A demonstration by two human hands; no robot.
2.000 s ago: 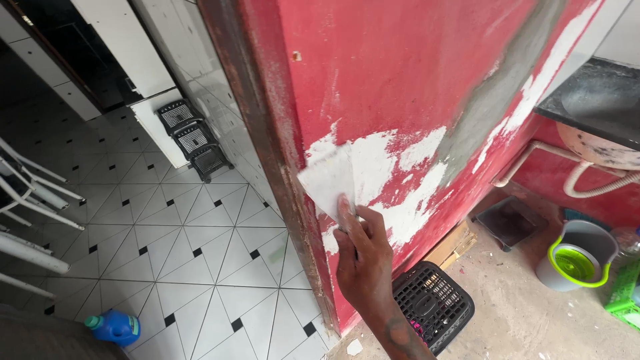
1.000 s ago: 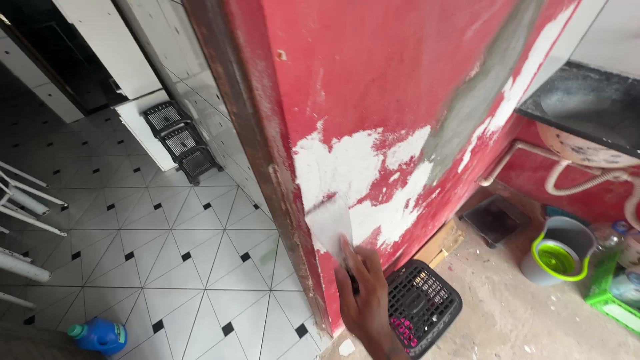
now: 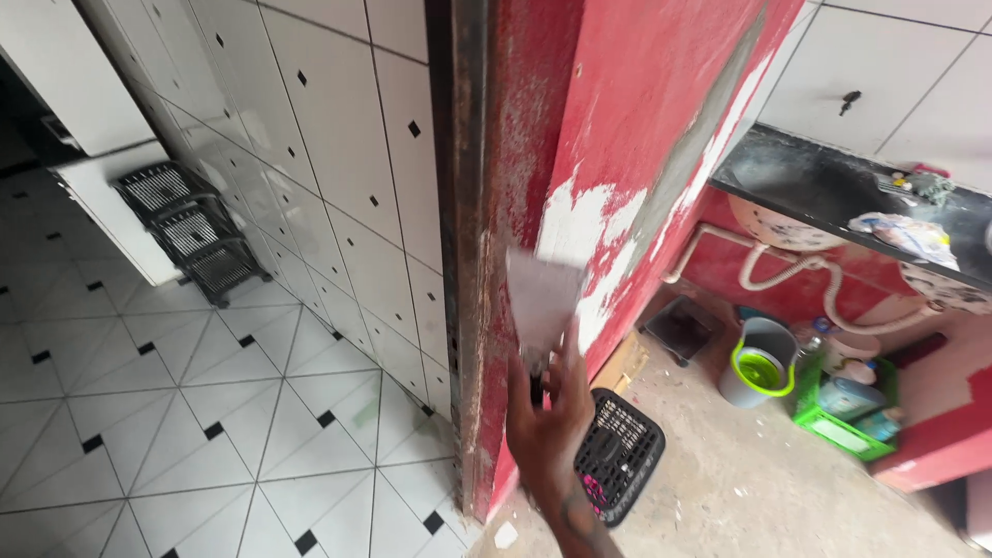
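Note:
My right hand (image 3: pixel 552 407) grips the handle of a putty knife (image 3: pixel 545 298) with a wide, pale blade that points up. The blade is in front of the narrow red end face of the wall, near its corner; whether it touches is unclear. To the right of the blade, irregular white filler patches (image 3: pixel 581 225) cover part of the red wall (image 3: pixel 635 101). A grey cement strip (image 3: pixel 701 116) runs down the same wall. My left hand is out of view.
A brown door frame (image 3: pixel 471 232) edges the wall. On the floor are a black plastic basket (image 3: pixel 647 473), a grey bucket (image 3: pixel 732 384) and a green crate (image 3: pixel 810 426) with bottles. Behind stands a black sink counter (image 3: pixel 829 225). At left is a black tiered rack (image 3: pixel 190 229).
My right hand has moved the putty knife from the white-patched face to the narrow end face beside the door frame. The view has swung to show more of the sink.

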